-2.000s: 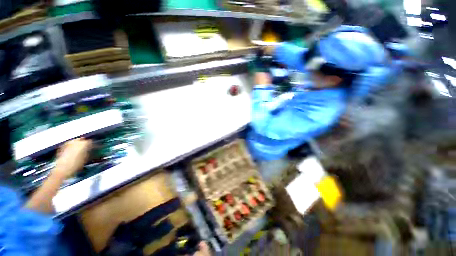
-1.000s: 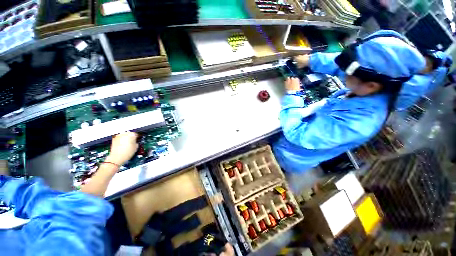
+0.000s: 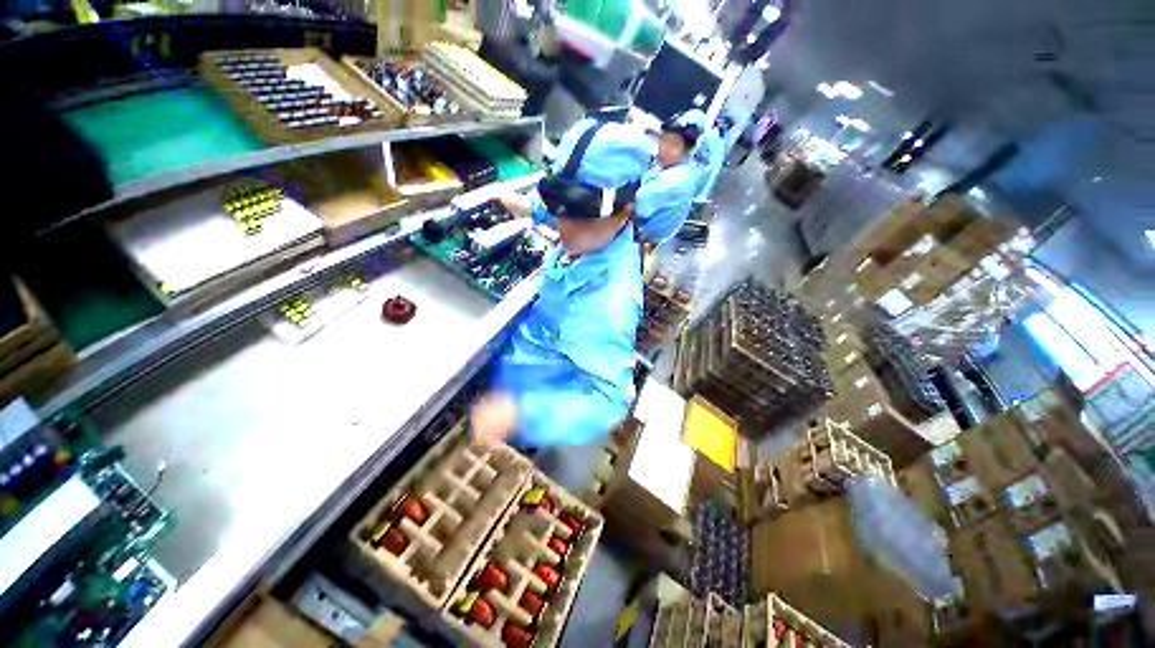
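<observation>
Neither of my hands is in the picture. A green circuit board (image 3: 120,538) crowded with parts lies at the lower left, cut off by the edge, with a long silver-white heatsink (image 3: 48,529) on it. Beside the line, a divided cardboard tray (image 3: 443,589) holds several copper-red coils (image 3: 494,579). A single dark red ring-shaped part (image 3: 399,309) lies on the pale line surface (image 3: 272,418). Small yellow-and-black parts (image 3: 298,310) stand on a white sheet near the shelf.
A person in blue smock and cap (image 3: 576,317) stands ahead, one blurred hand over the tray's far edge. Another board (image 3: 500,260) lies beside them. A shelf (image 3: 342,137) with cartons runs along the left. Stacked trays (image 3: 754,348) and cartons (image 3: 1013,487) stand right.
The view has swung right, and the hand on the board and the fingertip at the bottom have left the picture. The other person's arm has moved from their board toward the coil tray.
</observation>
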